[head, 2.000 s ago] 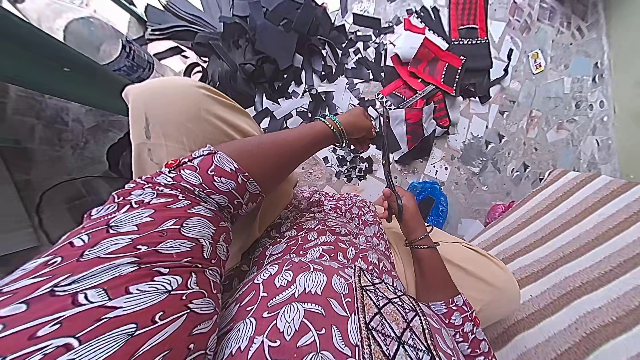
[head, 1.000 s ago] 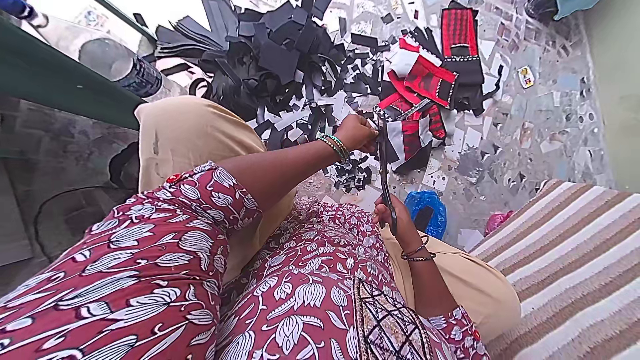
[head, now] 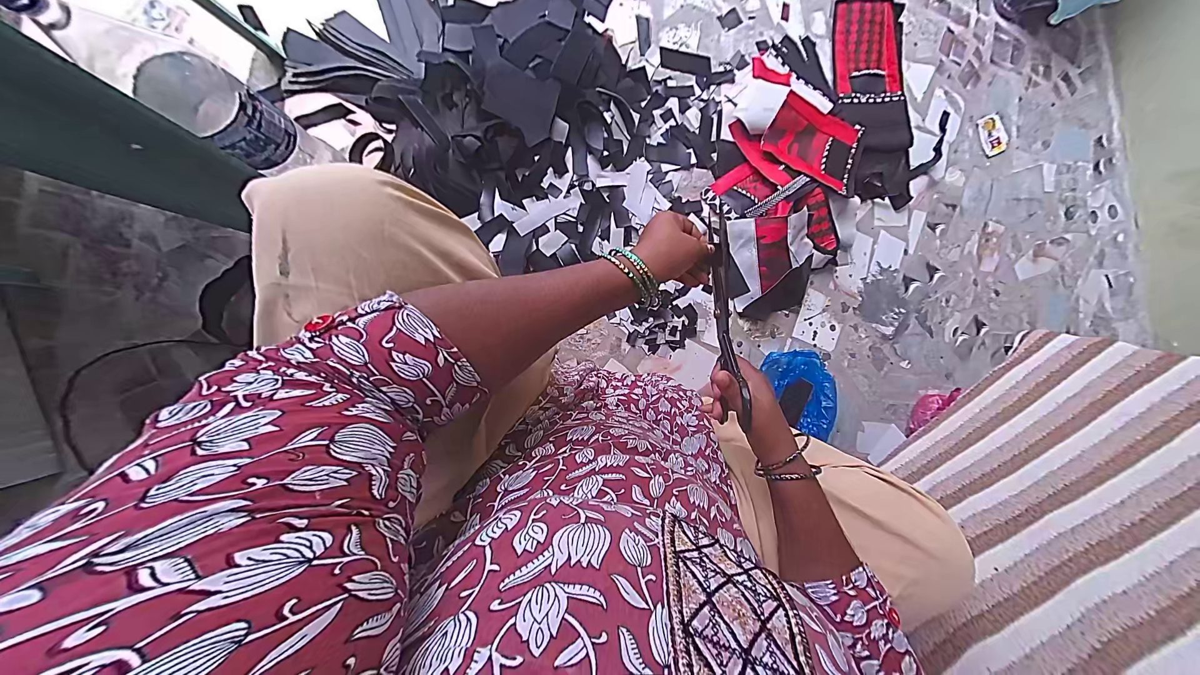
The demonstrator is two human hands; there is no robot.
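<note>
My right hand [head: 741, 394] grips the handles of long dark scissors [head: 722, 309], whose blades point up the view, away from my body. My left hand [head: 675, 247], with green bangles at the wrist, is closed beside the blades and pinches a small piece too hidden to name. Around the blade tips lie red, black and white fabric pieces [head: 811, 141], some with patterned trim. Left of these is a heap of black fabric strips and pieces [head: 525, 84], with small black and white scraps around it.
A plastic bottle [head: 202, 98] lies at the upper left by a green edge. A blue plastic bag [head: 808, 394] with a dark thing on it is right of my right hand. A striped brown and white mat [head: 1078, 450] covers the lower right. Paper-like scraps dot the floor.
</note>
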